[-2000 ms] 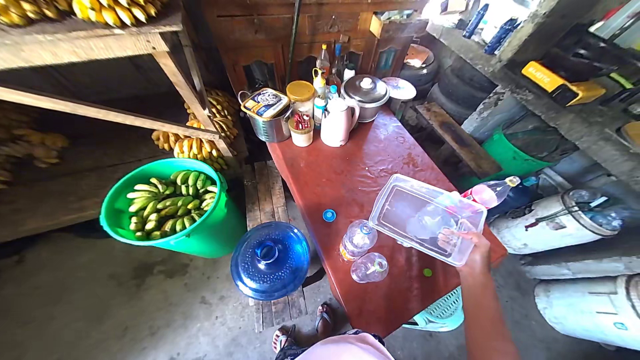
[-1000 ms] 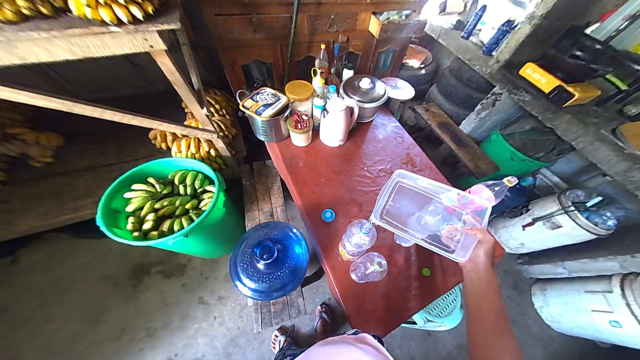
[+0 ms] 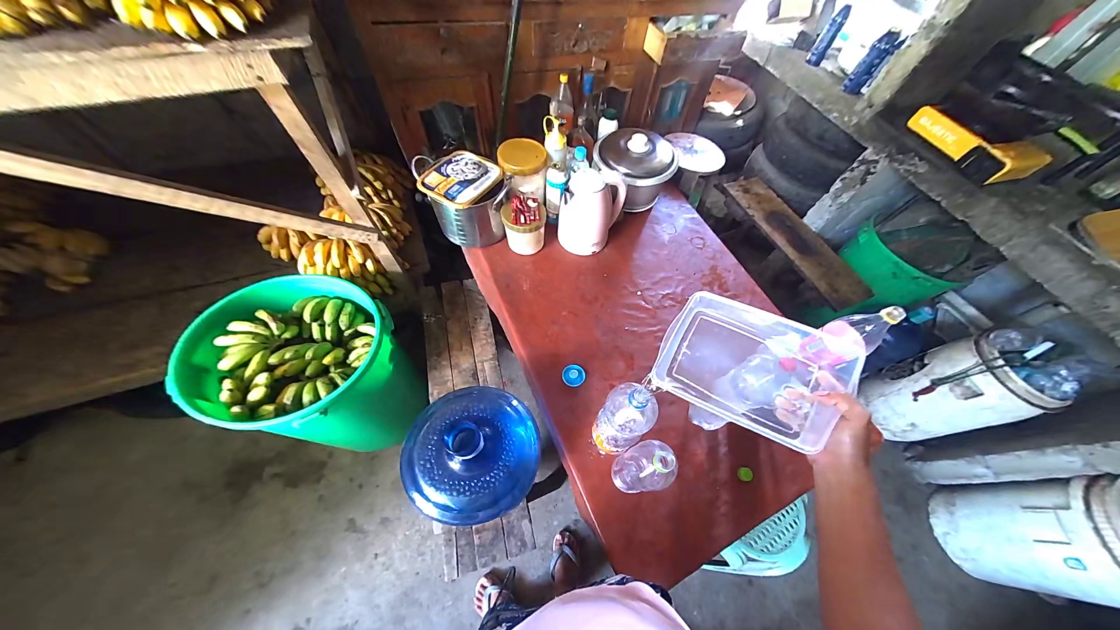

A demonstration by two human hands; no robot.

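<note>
My right hand (image 3: 840, 424) grips one end of a clear rectangular plastic container (image 3: 700, 350), tilted over the red table (image 3: 604, 306). A thin stream of water seems to run from its corner at the mouth of a clear plastic bottle (image 3: 626, 418). Another clear bottle (image 3: 645, 466), its top uncapped, stands just in front. A bottle with a pink label (image 3: 844, 339) lies or leans behind the container's right end; more clear plastic shows through the container. A blue cap (image 3: 573, 375) and a green cap (image 3: 745, 474) lie on the table. My left hand is out of view.
A pink pitcher (image 3: 588, 213), a steel pot (image 3: 472, 219), jars and a lidded pot (image 3: 637, 171) stand at the table's far end. On the left are a green tub (image 3: 350, 420) of bananas and a blue water jug (image 3: 470, 455) on a wooden bench (image 3: 459, 332).
The container has shifted slightly and tilted, its far left corner now lower at the bottle's mouth, with a stream visible there. My right hand keeps its grip.
</note>
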